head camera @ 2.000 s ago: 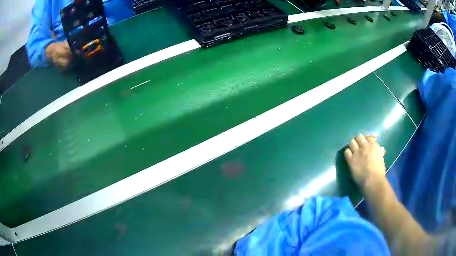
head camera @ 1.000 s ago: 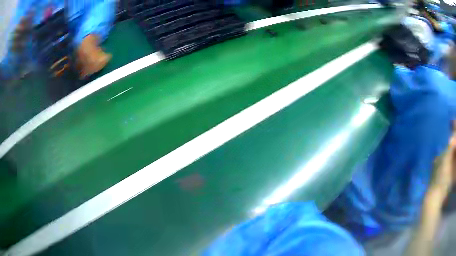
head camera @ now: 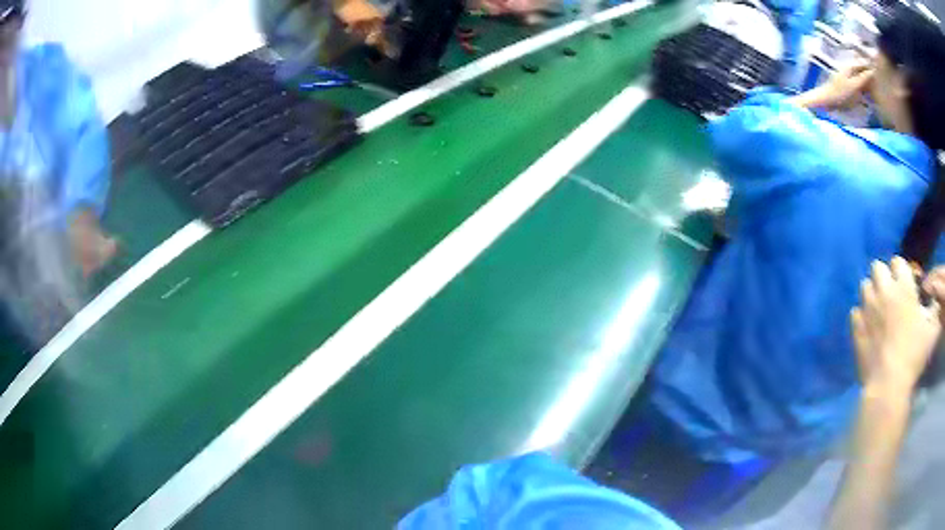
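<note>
My left hand (head camera: 893, 326) is raised at the right edge, its bare forearm coming up from the bottom right. Its fingers are bent, and a small dark spot shows beside them; I cannot tell whether it is held. A sliver of skin, seemingly my right hand (head camera: 937, 284), is cut off by the right edge close to the left one. Small round black parts (head camera: 422, 120) lie in a row on the green belt (head camera: 342, 223), nearer its far rail.
Black stacked trays (head camera: 233, 140) stand across the belt, near blurred workers. Another dark stack (head camera: 715, 67) is at the upper right. A person in a blue smock (head camera: 819, 259) sits at right beside the near bench (head camera: 446, 362). Blue cloth (head camera: 528, 497) bulges at the bottom.
The view has swung right, so the trays and belt parts appear further left. The hand that rested on the near bench is now raised at the right edge, and the seated person shows more fully.
</note>
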